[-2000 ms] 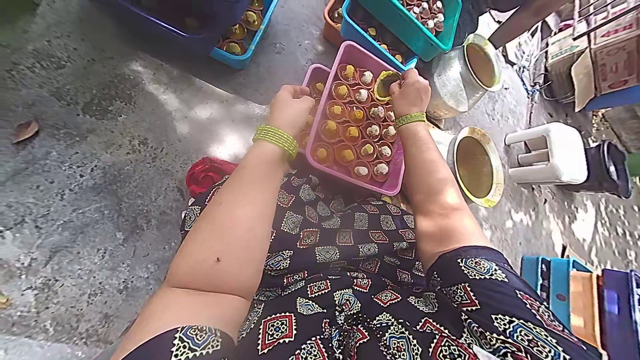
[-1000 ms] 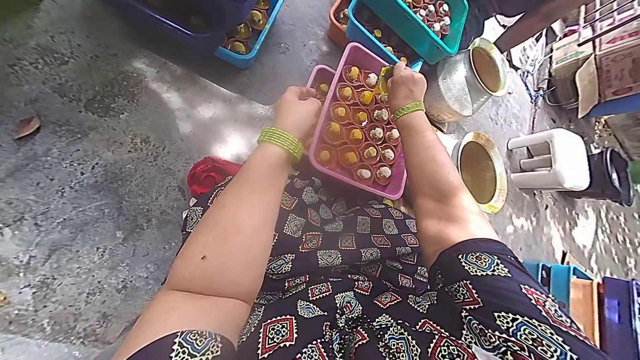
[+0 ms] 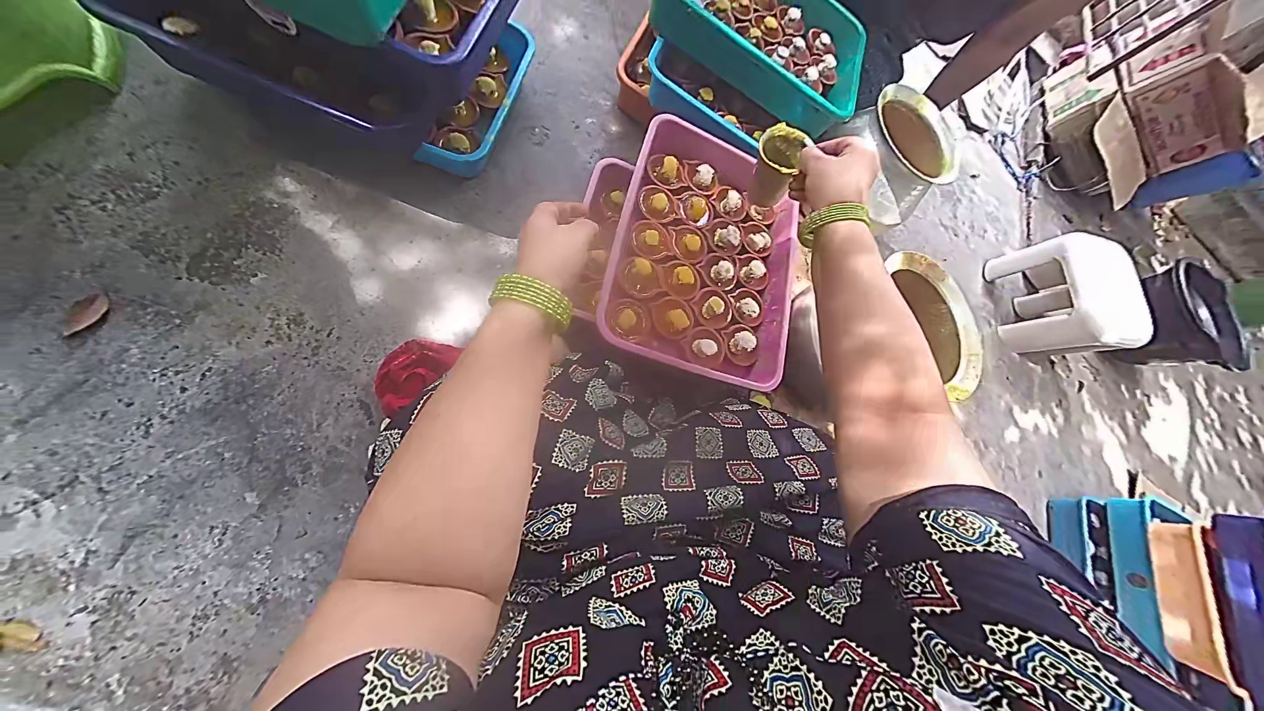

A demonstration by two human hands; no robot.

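Note:
A pink plastic tray point(image 3: 782, 341) of small round cups sits before my lap, overlapping a second pink tray point(image 3: 610, 168) on its left. Some cups hold yellow pieces, others whitish ones. My left hand point(image 3: 558, 247) curls its fingers at the second tray's left rim; the fingertips are partly hidden. Between the thumb and fingers of my right hand point(image 3: 839, 176) is a small cup point(image 3: 780, 158), its inside coated yellow-green. It is raised over the upper right corner of the front tray. Both wrists wear green bangles.
Blue trays point(image 3: 494, 138) of cups stand upper left, and teal ones point(image 3: 839, 59) beyond my right hand. Metal pots point(image 3: 973, 370) stand right of my right arm, near a white stool point(image 3: 1096, 296). A red cloth point(image 3: 410, 370) lies left of my lap.
My right hand has lifted the small cup, which shows more plainly above the tray's corner. My left hand stays at the left tray's edge.

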